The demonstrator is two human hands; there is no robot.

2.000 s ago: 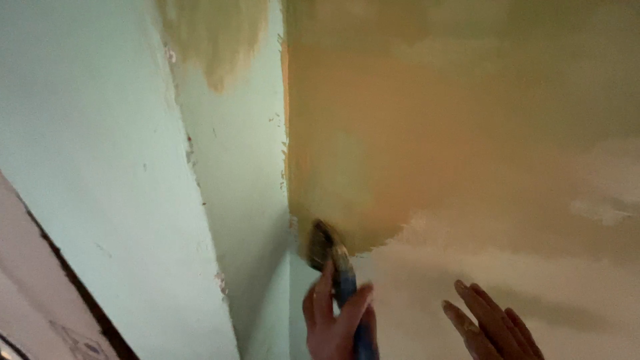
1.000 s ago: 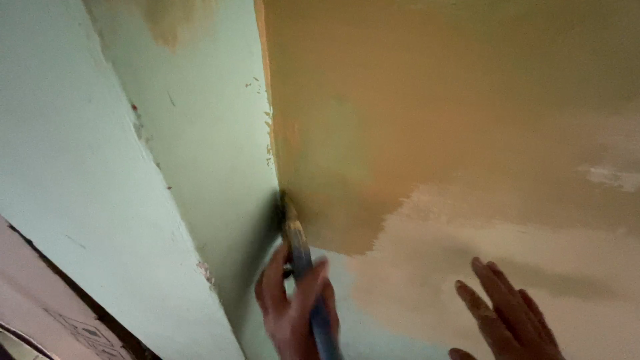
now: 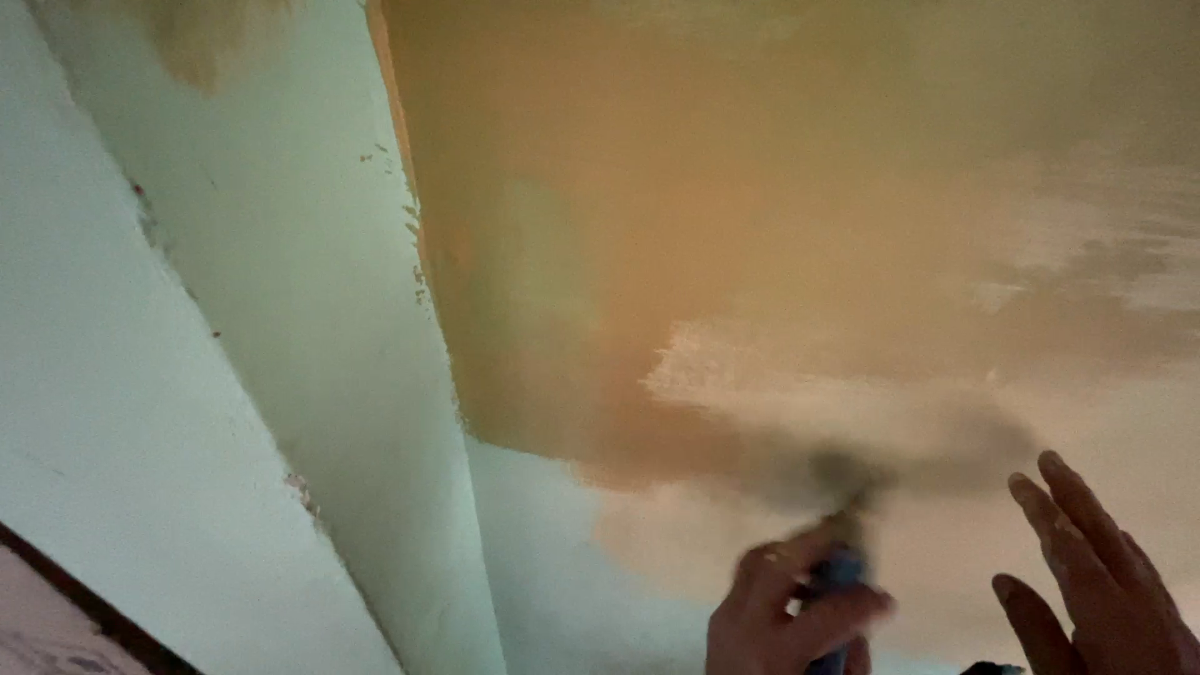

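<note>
My left hand (image 3: pixel 792 605) is closed around the blue handle of a paintbrush (image 3: pixel 832 572) at the lower middle. The brush is motion-blurred, and its dark bristles point up against the wall, where brown-orange paint (image 3: pixel 656 431) borders a paler peach area (image 3: pixel 900 422). To the right, my right hand (image 3: pixel 1102 572) is spread with fingers apart and holds nothing; whether its fingertips touch the wall I cannot tell.
A pale green wall face (image 3: pixel 281 309) meets the painted wall at a corner on the left, its edge chipped. Bare pale green (image 3: pixel 544 525) shows below the brown-orange paint. A dark strip (image 3: pixel 94 619) crosses the lower left. A small dark object (image 3: pixel 994 667) shows at the bottom edge.
My left hand has moved the brush right, away from the corner. Brown-orange paint now extends farther right along the lower edge of the painted area. My right hand remains spread.
</note>
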